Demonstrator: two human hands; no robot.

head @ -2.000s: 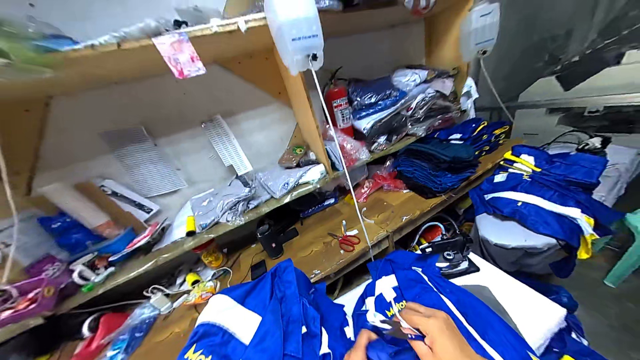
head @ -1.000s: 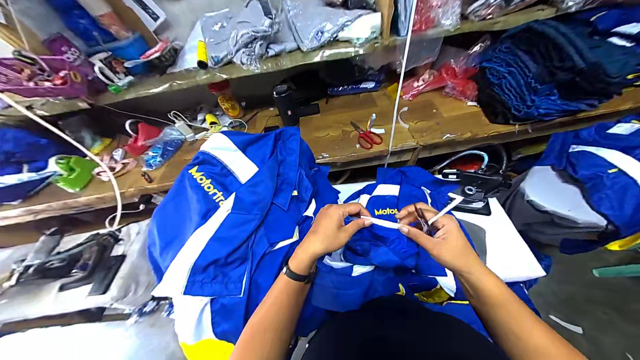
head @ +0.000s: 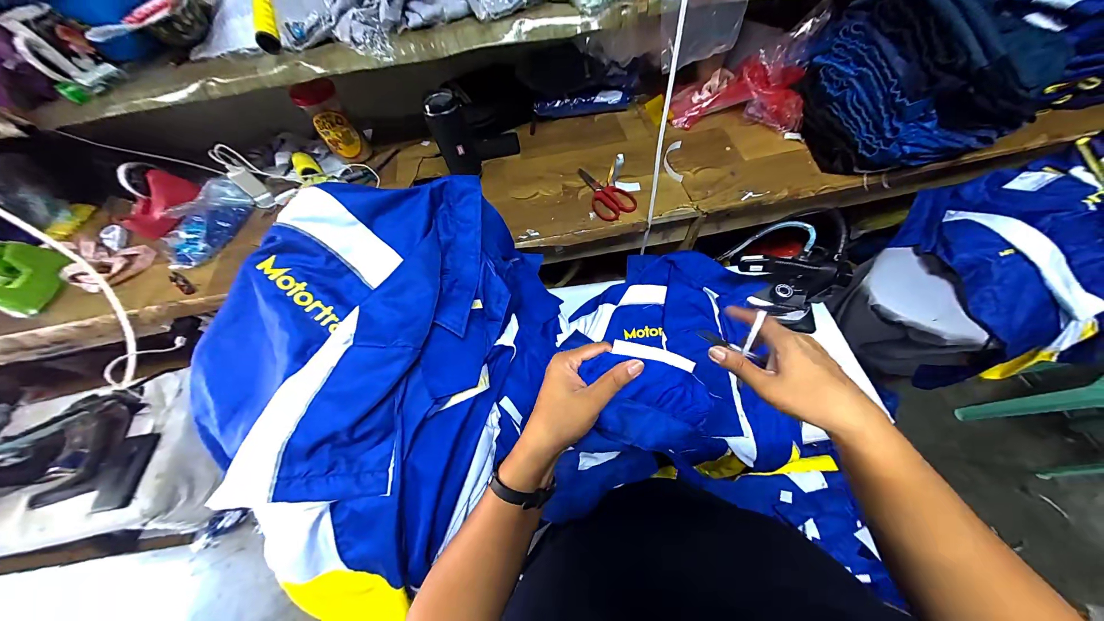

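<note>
My left hand [head: 582,392] pinches one end of a short white strip [head: 653,355] between thumb and fingers, over a blue garment with white panels [head: 690,293]. My right hand [head: 780,362] is raised just right of the strip, holding a small dark tool [head: 719,340], perhaps thread snips, and a narrow white scrap [head: 755,333]. The strip's right end is apart from the right hand. Left of my hands, blue shirts with white and yellow parts [head: 362,371] lie heaped, bearing yellow lettering.
Red-handled scissors [head: 613,203] lie on the wooden shelf [head: 561,155] beyond the garments. A white cord [head: 664,129] hangs before it. Folded dark blue clothes [head: 914,86] are stacked at back right; more blue garments [head: 1009,250] lie at right. A green stool [head: 1026,402] stands below.
One second ago both hands met at the white strip; now the right hand is apart from it, to the right. The view has turned down since two seconds ago.
</note>
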